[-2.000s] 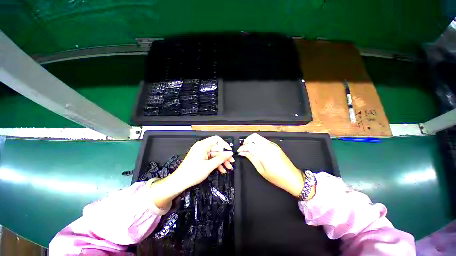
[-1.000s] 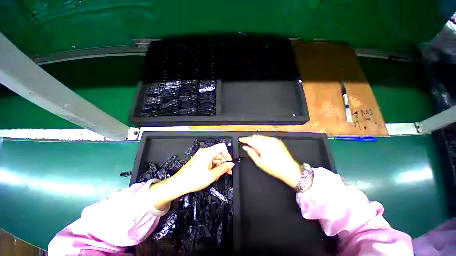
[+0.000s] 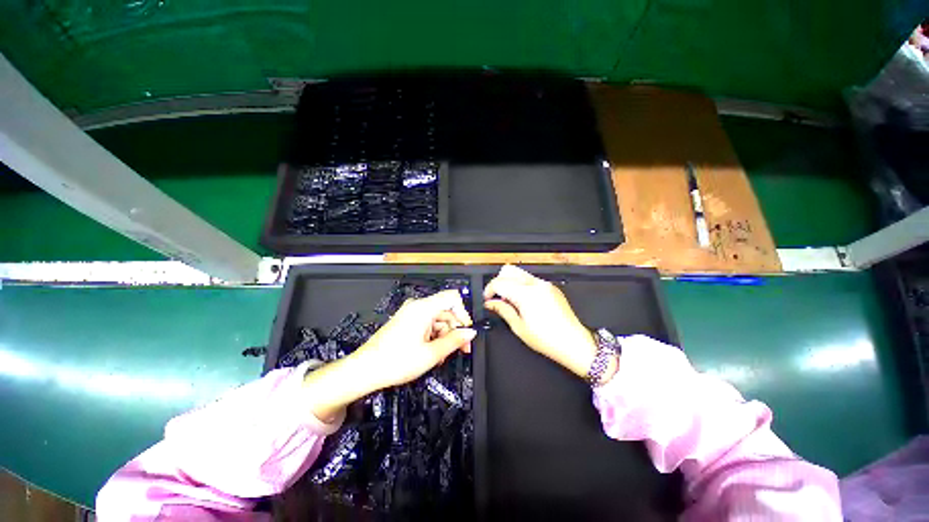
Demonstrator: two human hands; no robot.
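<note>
My left hand [image 3: 426, 336] is over the near parts tray [image 3: 667, 314], by its centre divider. Its fingertips pinch a small black module [image 3: 481, 325], whose end sticks out to the right. My right hand [image 3: 535, 311] is just right of the divider, thumb and forefinger together close above the module. Whether it holds a tiny fitting cannot be made out. Loose black modules [image 3: 402, 438] lie jumbled in the tray's left half, partly under my left forearm.
Behind is the far parts tray [image 3: 448, 242] with finished modules [image 3: 367, 199] in rows, its back in shadow. A brown board [image 3: 652, 194] holds a marker pen [image 3: 699, 212]; a blue pen [image 3: 719, 278] lies at its edge. A white post [image 3: 122, 184] stands left.
My right hand first opened and moved off the module, then its thumb and forefinger came together near it. My left hand has shifted slightly down and left, still pinching the module.
</note>
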